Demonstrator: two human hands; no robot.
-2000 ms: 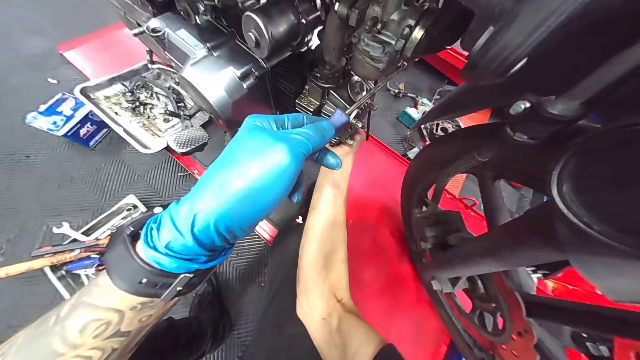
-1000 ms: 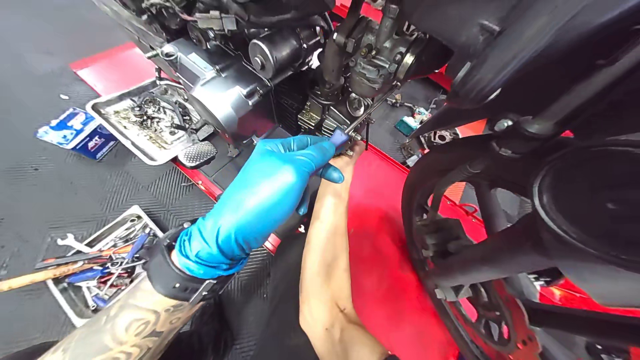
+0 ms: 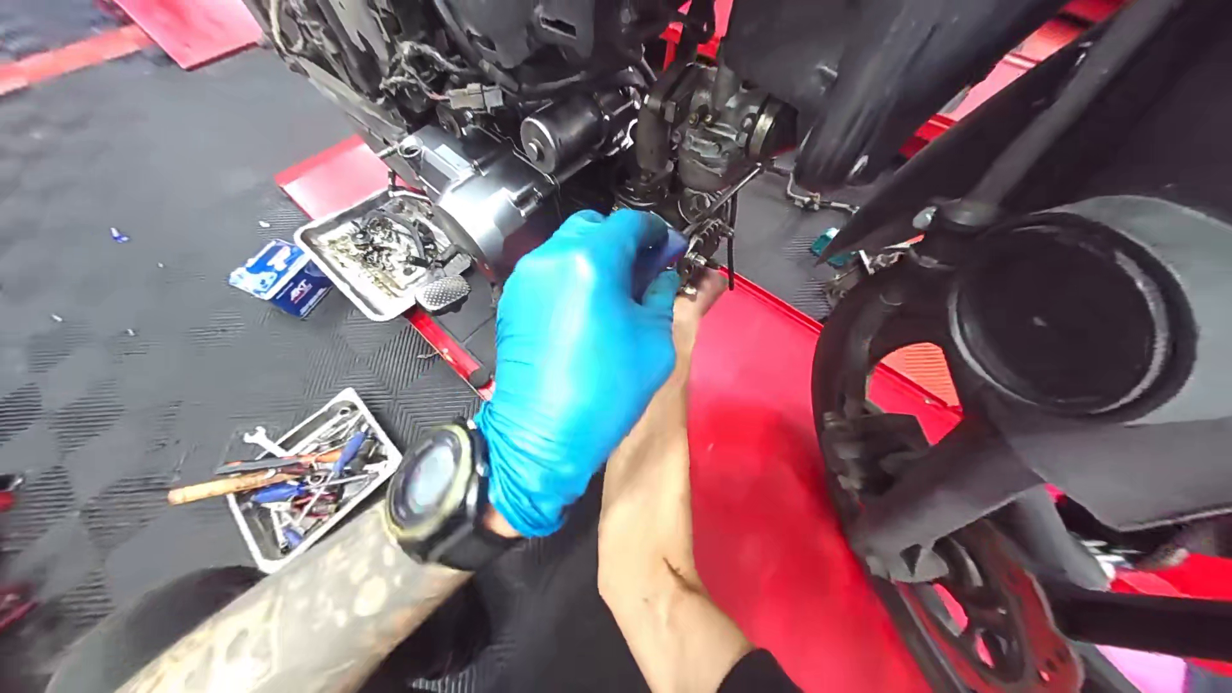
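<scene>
My left hand [image 3: 587, 346], in a blue glove with a watch at the wrist, grips the blue-purple handle of a screwdriver [image 3: 671, 252]. The thin metal shaft points up and right, below the carburetor [image 3: 717, 144] of a motorcycle engine. Just beyond the glove, my bare right hand [image 3: 707, 289] reaches up to small metal parts with a spring [image 3: 707, 236]. Most of its fingers are hidden, so its hold cannot be told. A silver engine cover [image 3: 486, 192] and a black cylindrical starter motor [image 3: 573, 133] sit to the upper left.
A motorcycle wheel with a brake disc [image 3: 996, 597] fills the right side, beside a red lift platform [image 3: 770, 462]. On the dark floor at left are a tray of small parts [image 3: 380, 308], a blue-and-white box [image 3: 281, 277] and a tray of hand tools [image 3: 390, 462].
My gloved left hand has rolled over, so its back and the watch face now show. It stays at the screwdriver handle. My right hand remains by the metal parts.
</scene>
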